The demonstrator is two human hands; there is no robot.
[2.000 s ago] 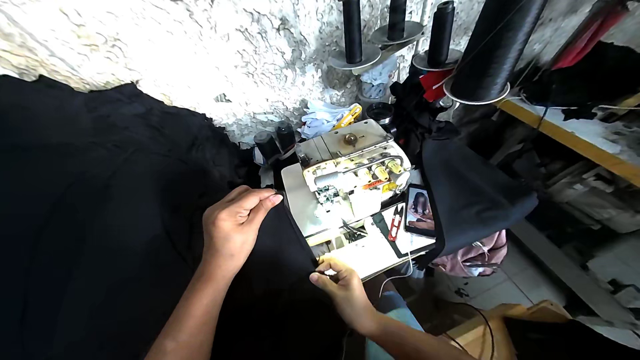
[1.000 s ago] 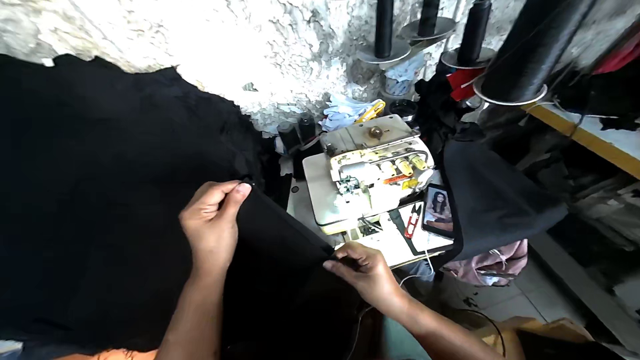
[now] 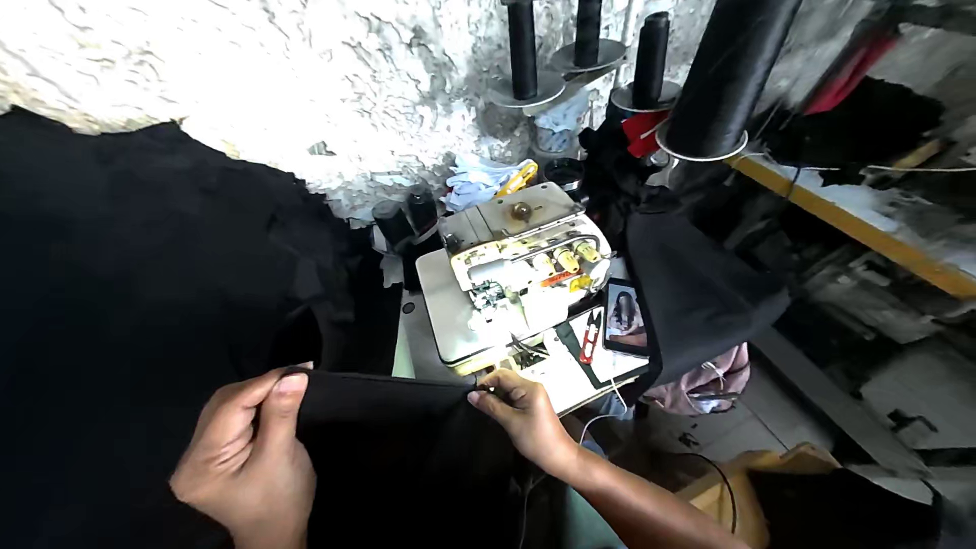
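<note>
My left hand (image 3: 255,450) pinches the upper edge of a piece of black fabric (image 3: 389,435) between thumb and fingers. My right hand (image 3: 526,415) grips the same edge farther right, and the edge runs nearly straight between the two hands. Behind them stands an overlock sewing machine (image 3: 526,267), its needle area brightly lit. The right fingertips are just in front of the machine's lower front corner. Red thread snips (image 3: 590,335) and a phone (image 3: 625,316) showing a picture of a person lie to the machine's right.
Dark fabric (image 3: 152,290) is heaped at the left against a rough wall (image 3: 252,84). Cones of black thread (image 3: 724,69) stand behind the machine. More black fabric (image 3: 694,290) hangs at the table's right side, above a pinkish cloth (image 3: 709,381). A white cable (image 3: 610,415) hangs near my right wrist.
Both hands keep hold of the black fabric. My left hand has come lower, nearer to me, so the held edge, which sloped down to the right, now lies almost level.
</note>
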